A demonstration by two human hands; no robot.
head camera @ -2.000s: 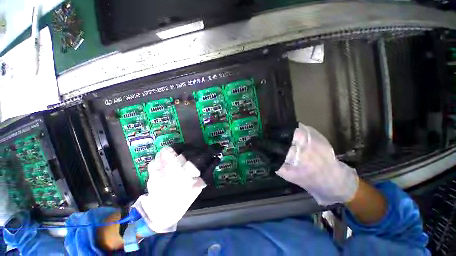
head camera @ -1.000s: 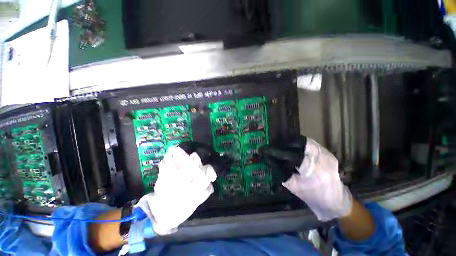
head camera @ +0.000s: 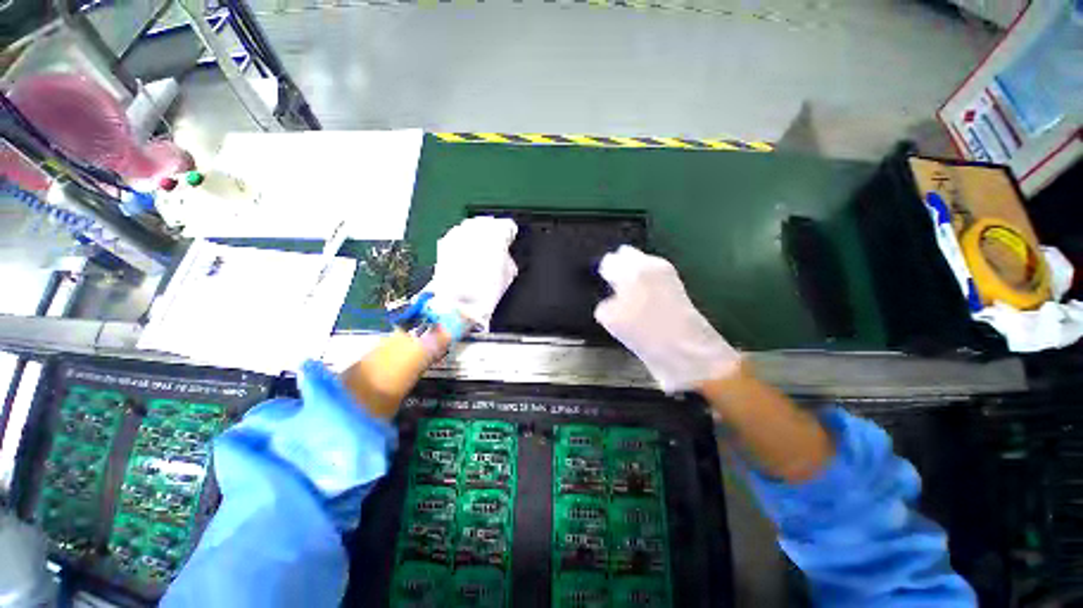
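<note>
My left hand, in a white glove with a light blue wrist band, is at the left edge of the shallow black tray on the green mat. My right hand, also in a white glove, is over the tray's right side with its fingers curled. Dark parts do not stand out from the dark tray, so I cannot tell whether either hand holds any. Nearer me lies the black carrier with two blocks of green circuit boards; its lower end is cut off by the frame.
A second carrier with green boards lies left. A metal rail runs between bench and carriers. Papers and small metallic parts lie left of the tray. A dark elongated object and a black box with yellow tape roll are right.
Both hands have moved from over the boards out to the black tray. The dark clumps seen in them before no longer show distinctly. The view has tilted up, showing more bench and floor.
</note>
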